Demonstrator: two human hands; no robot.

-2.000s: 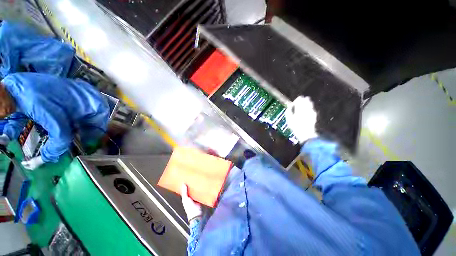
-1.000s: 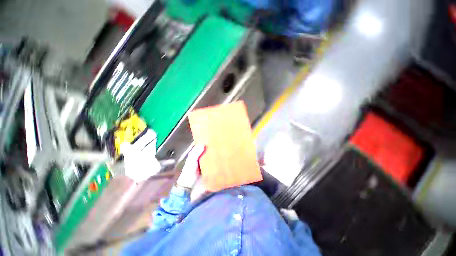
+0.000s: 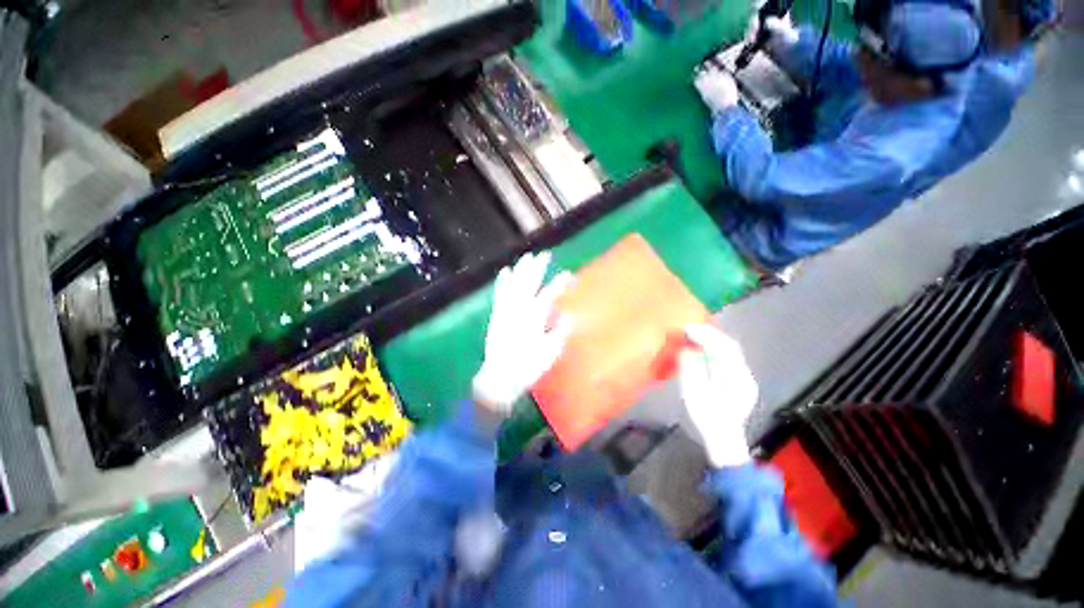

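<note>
An orange-red sheet [image 3: 618, 333] lies tilted in front of me, over the green mat's near edge. My left hand [image 3: 523, 333], in a white glove, is at the sheet's left edge with fingers apart; whether it touches is unclear. My right hand [image 3: 719, 392], also white-gloved and slightly blurred, has its fingertips on the sheet's right edge and appears to pinch it. A green circuit board [image 3: 256, 255] with long white strips lies in a black carrier [image 3: 410, 303] at left.
A black tray of yellow scraps [image 3: 327, 422] is below the board, with white material [image 3: 327, 523] beside it. A control panel [image 3: 119, 552] is lower left. A slotted black rack [image 3: 915, 404] and a red piece [image 3: 814, 493] are right. A person in blue [image 3: 832, 154] works at the green bench.
The view has turned from the black trolley, across the bench, to the board in its carrier. My right hand has come to the sheet; my left hand has loosened from it.
</note>
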